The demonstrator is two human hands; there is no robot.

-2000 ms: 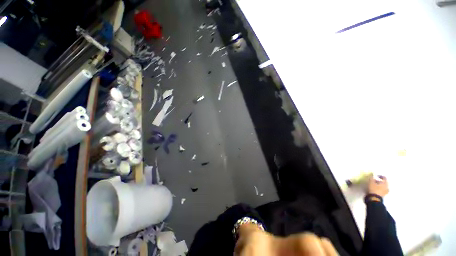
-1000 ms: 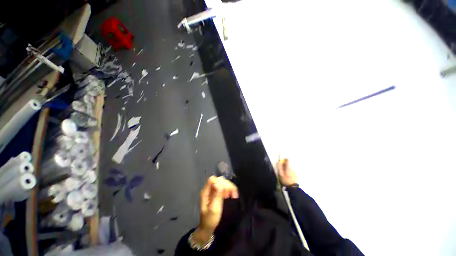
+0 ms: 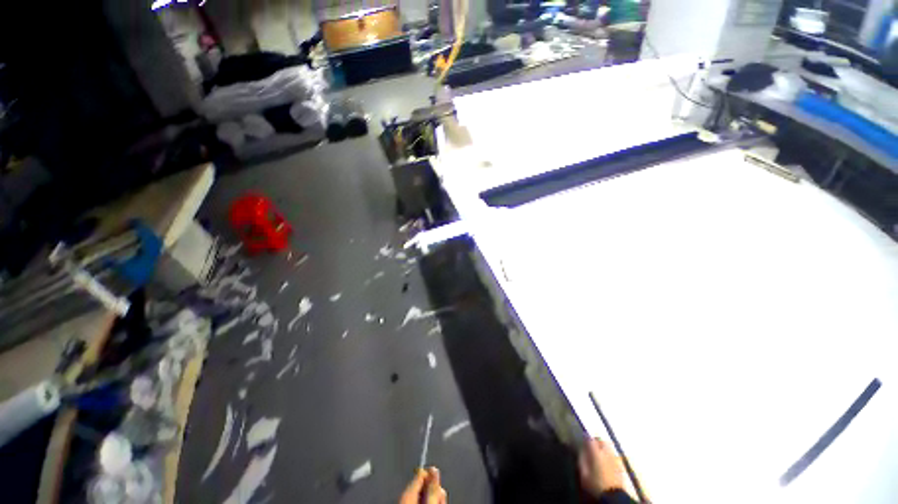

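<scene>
A white sheet [image 3: 689, 295] covers the long table. My right hand [image 3: 603, 471] is at the table's near left edge, cut off by the bottom of the picture. A long thin dark strip, perhaps a ruler [image 3: 618, 443], lies along the edge right beside it; whether my fingers grip it is unclear. My left hand [image 3: 424, 488] is small at the bottom edge, over the floor, mostly out of the picture; whether it holds anything is hidden. A dark narrow strip [image 3: 832, 433] lies on the sheet at the right.
A rail [image 3: 601, 169] crosses the table's far end, with a white sheet beyond. White scraps [image 3: 264, 431] litter the floor at left. A red object [image 3: 261, 224] stands there. A shelf of white rolls [image 3: 118, 455] is at far left. Another table [image 3: 837, 123] is at far right.
The view has tilted up, bringing in the table's far end and the room. Both hands now sit lower in the picture. The right hand has left the yellowish weight area seen earliest and is at the edge.
</scene>
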